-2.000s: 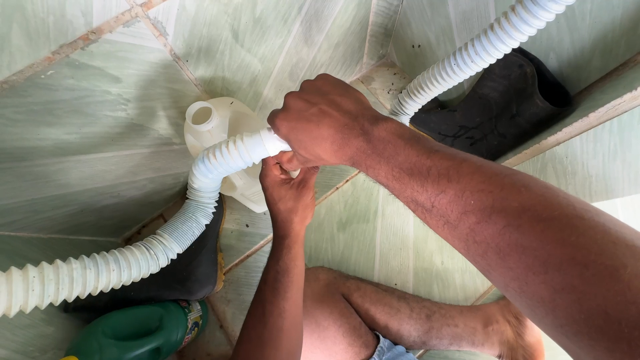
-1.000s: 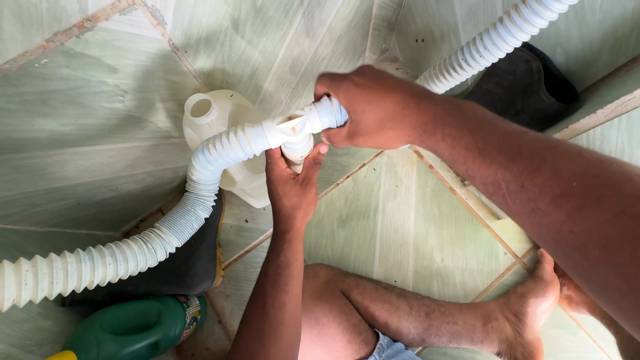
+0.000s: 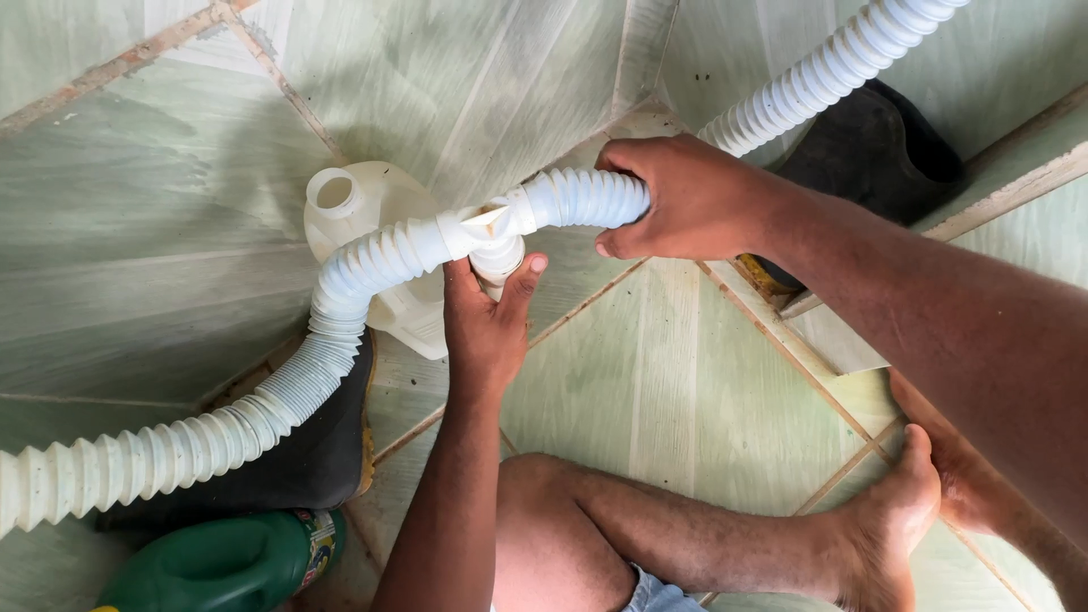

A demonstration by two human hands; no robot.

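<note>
A white plastic Y-shaped pipe fitting joins two white corrugated drain hoses. One hose curves down to the left edge; the other runs right into my right hand, which is closed around it. Beyond that hand, white corrugated hose rises to the upper right edge; the part between is hidden by my hand. My left hand holds the fitting's downward outlet from below, thumb on its right side. The hose sleeves sit against the fitting's ends.
Behind the fitting stands an uncapped translucent plastic jug. A dark rubber boot and a green plastic bottle lie at lower left. Another dark boot is at upper right, beside a tiled ledge. My bare legs and feet rest on the tiled floor.
My right hand has moved right from the fitting, which it covered two seconds ago, onto the hose. The fitting and the hose to its right now show. My left hand stays beneath the fitting.
</note>
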